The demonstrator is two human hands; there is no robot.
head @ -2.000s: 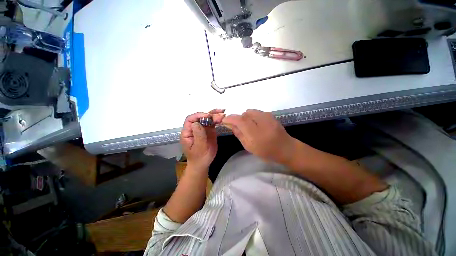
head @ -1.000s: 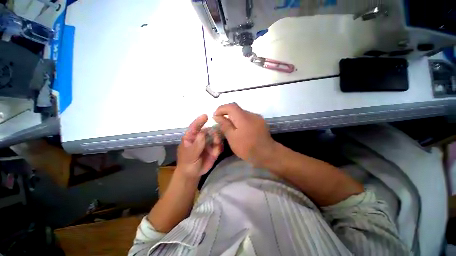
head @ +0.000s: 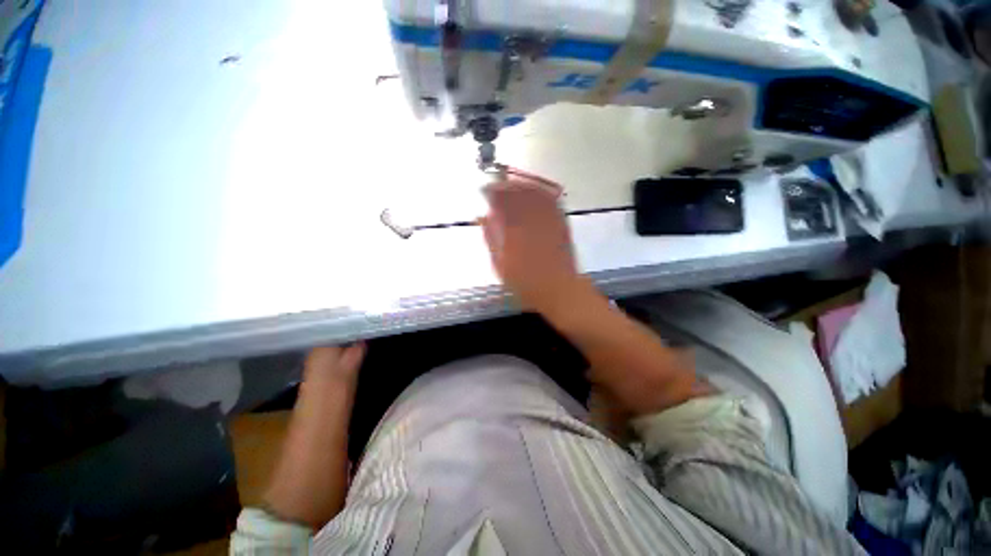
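My right hand (head: 527, 234) is over the white machine bed, just below the needle area (head: 486, 136) of the sewing machine. It is blurred and covers part of the pink-red handled snips (head: 535, 178); whether its fingers grip them cannot be told. My left hand (head: 335, 358) is at the table's front edge, with its fingers mostly hidden under the table. What it holds, if anything, is hidden. The small dark round piece that was in my left fingers cannot be seen.
The white machine head (head: 695, 81) spans the top right. A black phone (head: 689, 206) and a recessed grey tray (head: 810, 209) are on the right. A numbered tape runs along the table's front edge (head: 435, 308). Fabric (head: 869, 339) hangs at the far right.
My hands have parted. The left moved down and left to below the table edge; the right moved up to the snips. The view has shifted, showing more of the machine head.
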